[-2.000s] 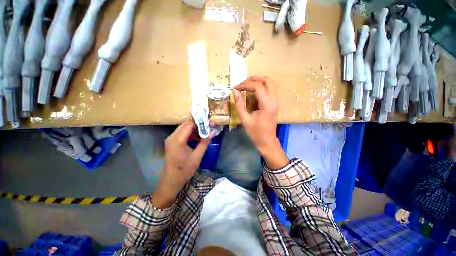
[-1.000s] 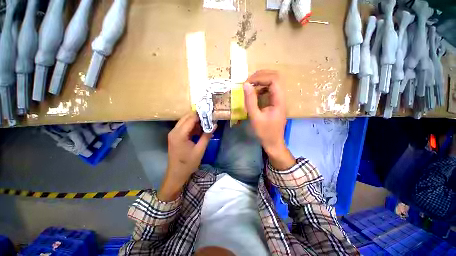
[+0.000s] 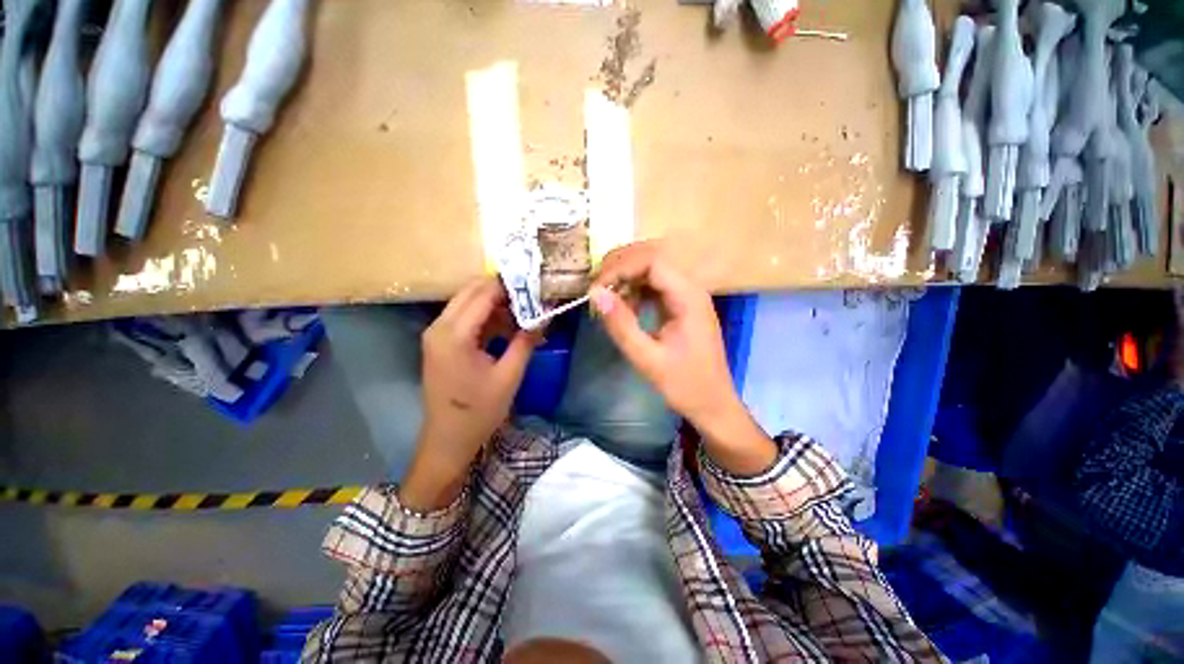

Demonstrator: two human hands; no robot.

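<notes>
My left hand (image 3: 474,344) holds a small grey-white piece (image 3: 523,288) with dark lines at the bench edge. My right hand (image 3: 656,318) pinches a thin pale stick (image 3: 567,306); its tip reaches the lower end of the piece. A whitish round spot (image 3: 556,205) lies on the bench just beyond the piece, between two bright tape strips (image 3: 495,143). The piece overlaps the lower part of the left strip.
Grey-white stem parts lie in a row at the left (image 3: 260,78) and in a cluster at the right (image 3: 1006,130). A whitish bundle with a red spot (image 3: 779,16) is at the back. A blue-rimmed bin (image 3: 902,415) stands beside my right knee. A person's checked sleeve (image 3: 1127,454) shows at far right.
My right hand has moved from the right tape strip beside the round spot down to the piece, bringing the stick to it. My left hand keeps hold of the piece. The view has shifted slightly.
</notes>
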